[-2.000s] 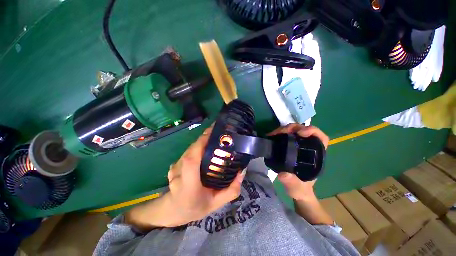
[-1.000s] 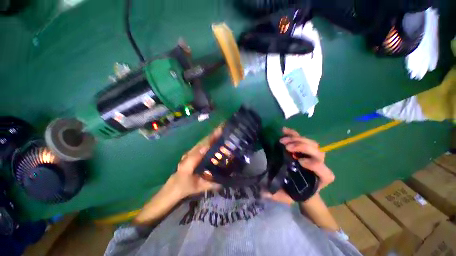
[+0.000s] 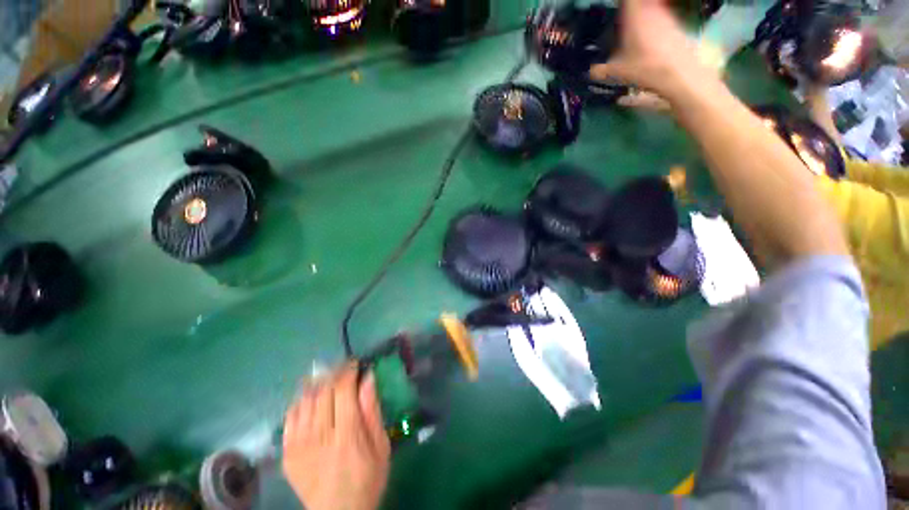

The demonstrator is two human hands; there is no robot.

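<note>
My left hand lies over the black-and-green bench polisher, covering much of its motor. The yellow buffing wheel shows on its right and the grey-white polishing wheel on its left. My right hand is stretched far out to the back of the bench and blurred. It is at a black clip fan; its fingers overlap the fan's right side, and blur hides whether they grip it.
Several black fans sit together mid-bench beside white gloves. Another fan lies at left. A power cord runs across the green top. More fans line the back. A person's yellow sleeve is at right.
My hands have parted and the fan is gone from in front of me. My left hand has moved onto the polisher, my right arm reaches far forward. The view has shifted to the bench's back.
</note>
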